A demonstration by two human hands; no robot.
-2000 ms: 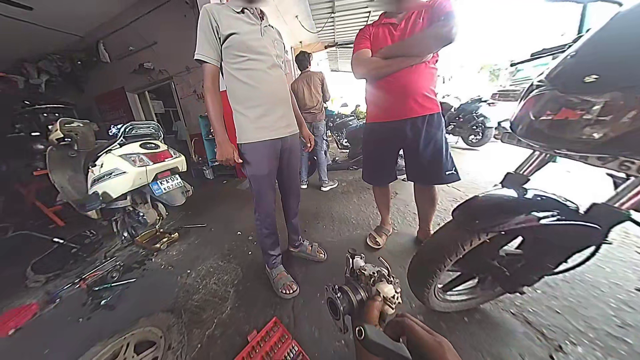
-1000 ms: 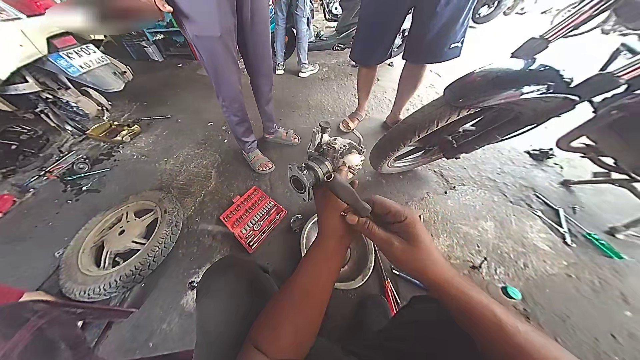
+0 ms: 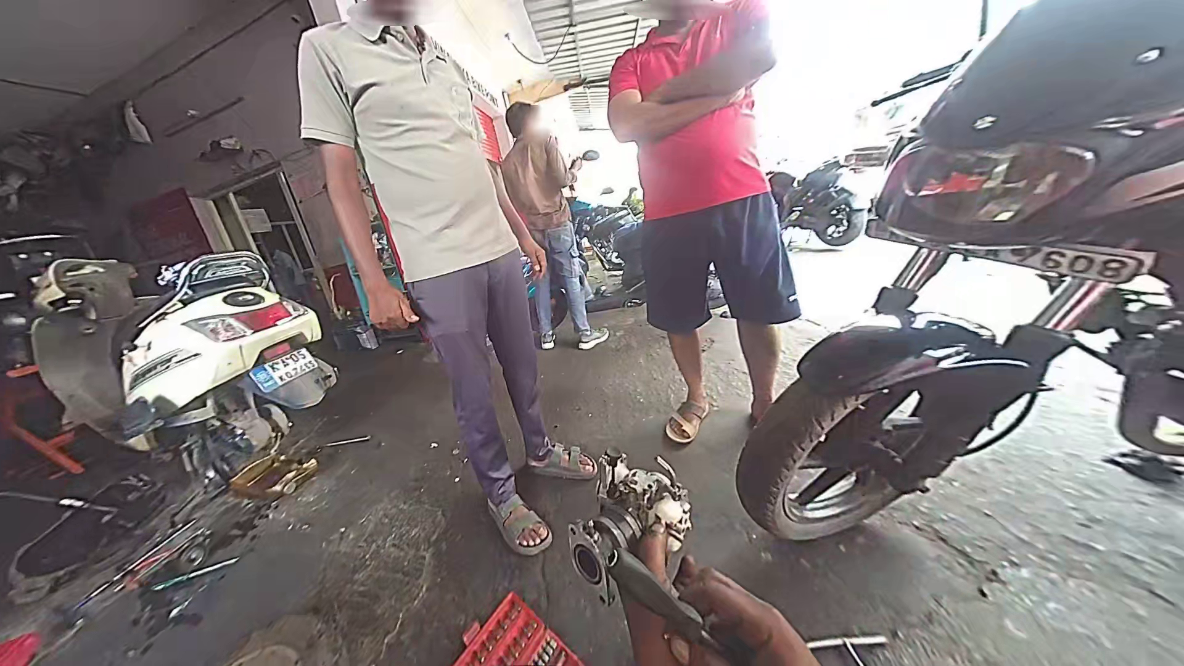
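Note:
At the lower middle, a metal carburetor (image 3: pixel 638 509) with a flanged round opening is held up by my left hand (image 3: pixel 652 564), whose fingers are partly hidden behind it. My right hand (image 3: pixel 735 610) is close by on the right, closed around a dark tool handle (image 3: pixel 657 592) that reaches up to the flange side of the carburetor. The kind of tool cannot be told. Below them, a red socket set case (image 3: pixel 518 638) lies open on the floor, cut off by the lower edge.
A black motorcycle's front wheel (image 3: pixel 814 462) stands at the right. Two people (image 3: pixel 416 166) (image 3: pixel 703 139) stand ahead in sandals; another person (image 3: pixel 546 185) is behind. A white scooter (image 3: pixel 213 342) and loose tools (image 3: pixel 148 555) are at the left.
The view has tilted up from the floor since one second ago. The carburetor remains in my hands.

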